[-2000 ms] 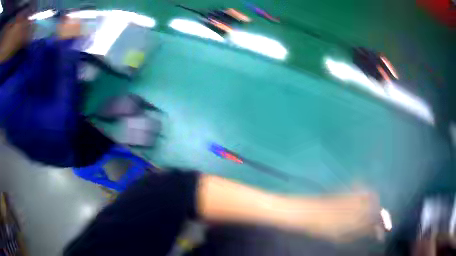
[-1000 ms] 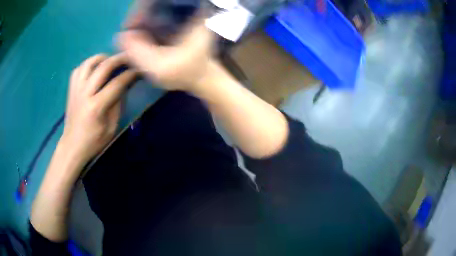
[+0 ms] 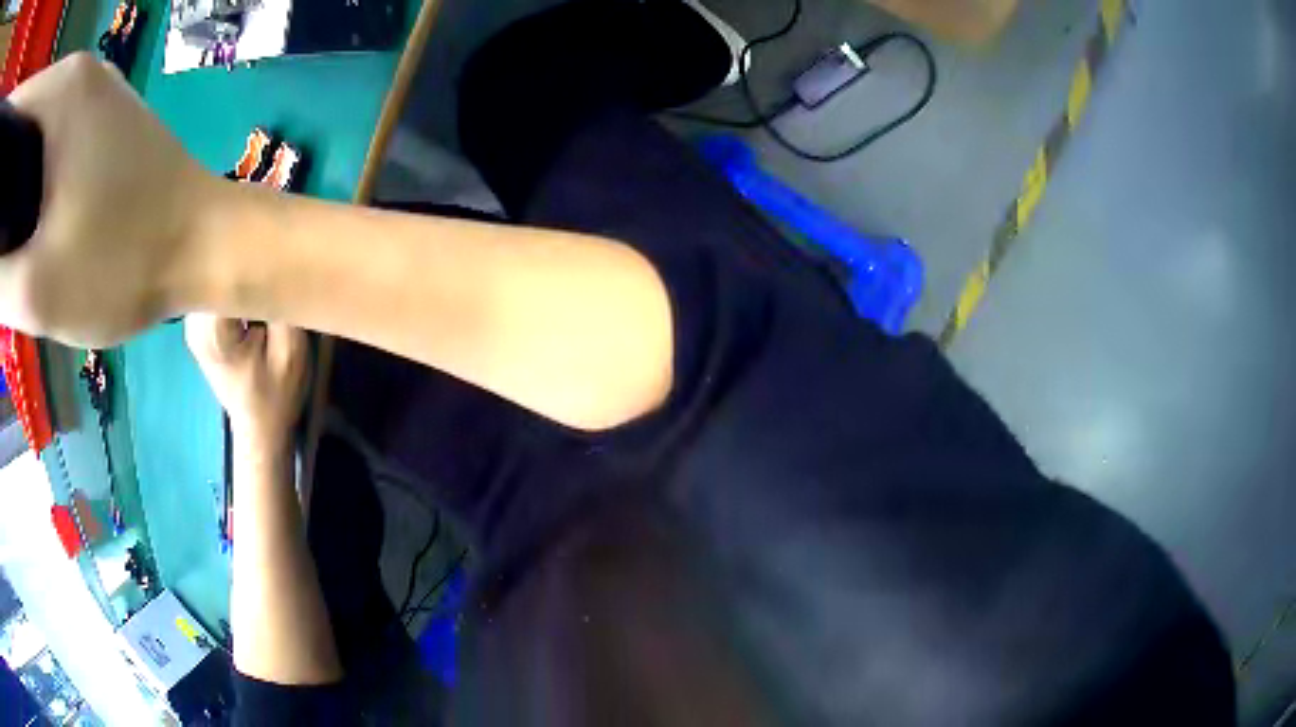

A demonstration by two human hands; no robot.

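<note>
My right hand [image 3: 93, 213] is a fist at the left edge of the picture, shut on a thick black cylinder [image 3: 17, 178], the electric screwdriver, mostly cut off by the edge. My right forearm crosses above the bench edge. My left hand [image 3: 256, 372] is below that forearm, low over the bench edge, fingers curled; its fingertips are partly hidden. A dark cable assembly [image 3: 228, 462] runs from under it along my left forearm to a small blue and red connector [image 3: 225, 531]. Its clamp end cannot be seen. Black clamps with copper-coloured ends [image 3: 267, 159] lie beyond my right forearm.
More cable assemblies [image 3: 97, 381] lie along the green bench [image 3: 178, 455]. Orange-red trays [image 3: 26, 391] line its far side. A grey box with a yellow label [image 3: 168, 636] is lower left, a black and white box [image 3: 341, 26] at top. A power adapter [image 3: 830, 74] and cord are on the floor.
The view has turned, so the bench is now at left. My right hand has moved away from my left hand and now visibly grips the black cylinder. My left hand remains by the bench edge.
</note>
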